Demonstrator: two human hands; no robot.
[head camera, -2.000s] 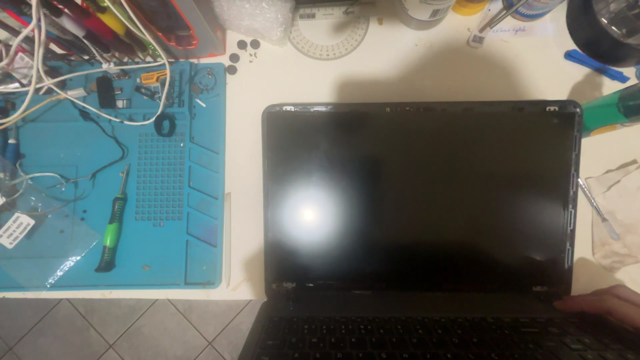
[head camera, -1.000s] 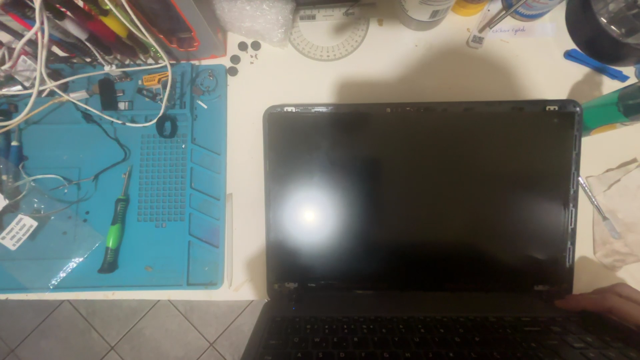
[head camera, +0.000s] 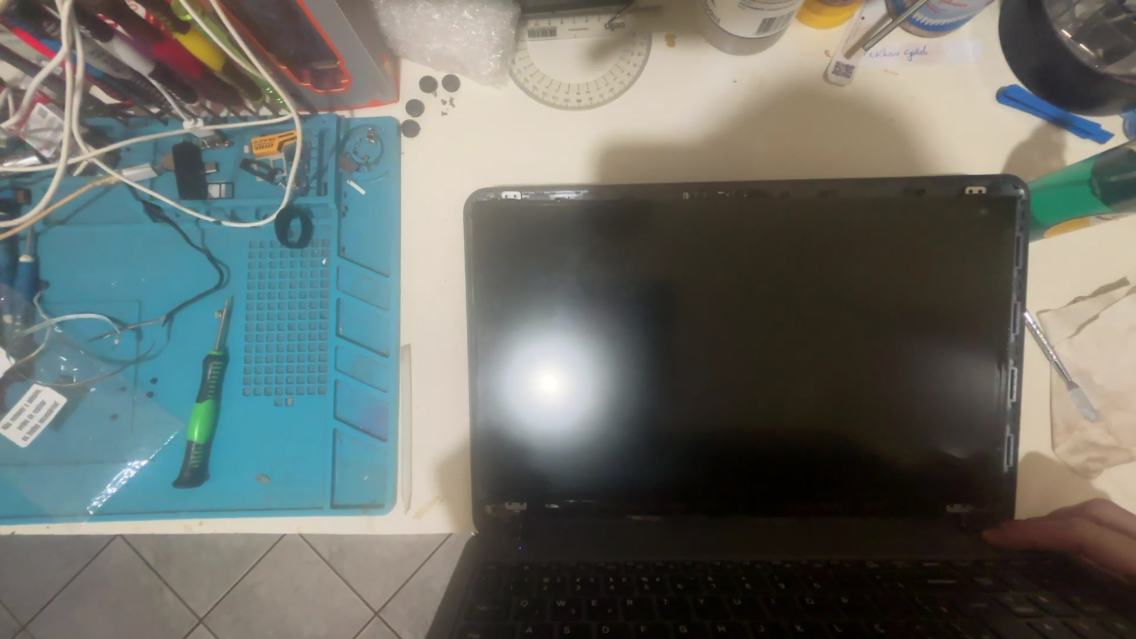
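Note:
An opened laptop with no front bezel around its dark screen (head camera: 745, 355) stands at the centre right. A bright glare spot shows on the panel, and metal brackets show along its edges. The black keyboard (head camera: 710, 595) runs off the bottom of the view. My right hand (head camera: 1074, 537) rests at the upper right corner of the keyboard deck, just below the screen's lower right corner, with a fingertip touching the deck. Much of that hand is cut off by the frame's edge, and no tool shows in it. My left hand is out of view.
A blue silicone work mat (head camera: 213, 479) on the left bears a green-and-black screwdriver (head camera: 204, 417), cables and small parts. Behind the laptop are a protractor (head camera: 581, 67), bottles and a blue pry tool (head camera: 1056, 115). A metal spatula (head camera: 1061, 364) lies on a cloth at right.

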